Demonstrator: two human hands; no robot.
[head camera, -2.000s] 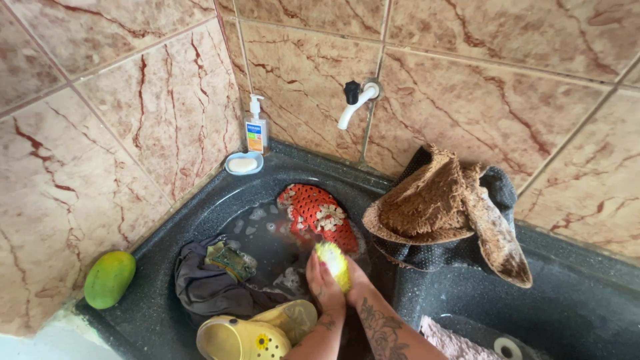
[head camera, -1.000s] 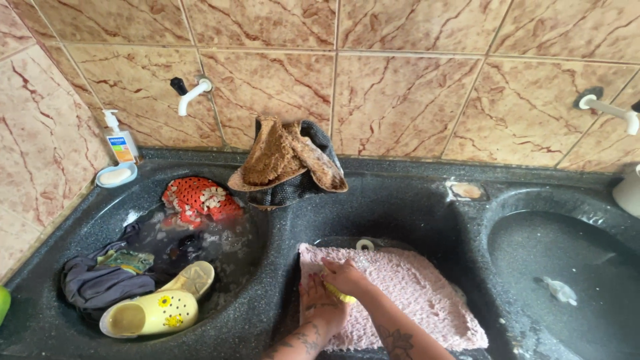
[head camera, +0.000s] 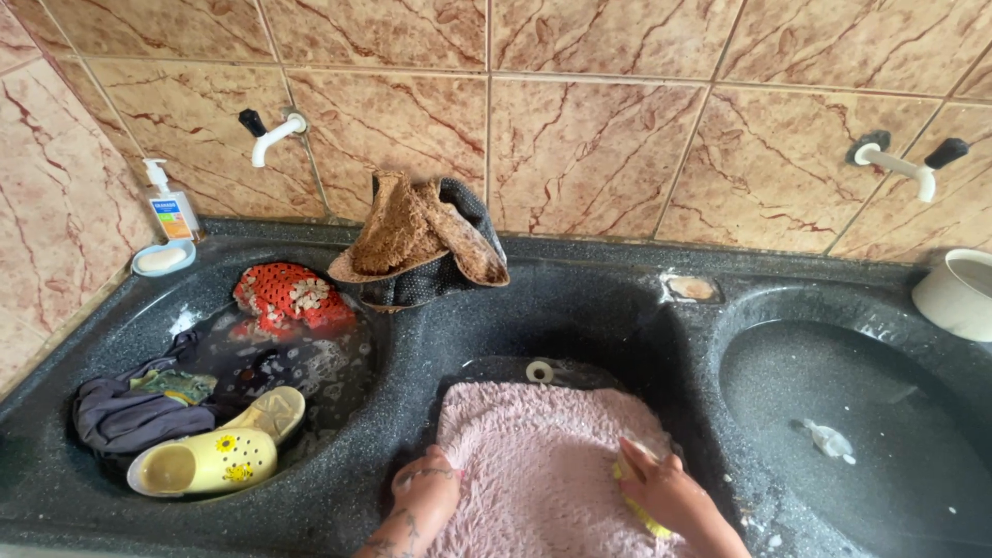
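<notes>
A wet pink shaggy mat (head camera: 542, 465) lies over the middle basin. My left hand (head camera: 426, 484) grips its left edge. My right hand (head camera: 659, 484) holds a yellow scrubbing brush (head camera: 647, 515) against the mat's right side; the fingers cover much of the brush. In the left basin's water are a red crocheted piece (head camera: 283, 291) with pale flowers, a dark grey cloth (head camera: 132, 415), a green and yellow sponge or cloth (head camera: 174, 385) on top of it, and yellow clogs (head camera: 209, 465) with flower charms.
A folded brown mat (head camera: 403, 232) with dark backing drapes over the back rim. A pump bottle (head camera: 172, 213) and a soap dish (head camera: 164, 260) stand at the back left. The right basin (head camera: 821, 387) holds water. A white pot (head camera: 957, 294) is at right. Two taps (head camera: 275, 139) (head camera: 903, 163) project from the wall.
My hands held the yellow brush over the left basin, then came together on the pink mat. Now they are apart, one on each side of it. The view has swung right.
</notes>
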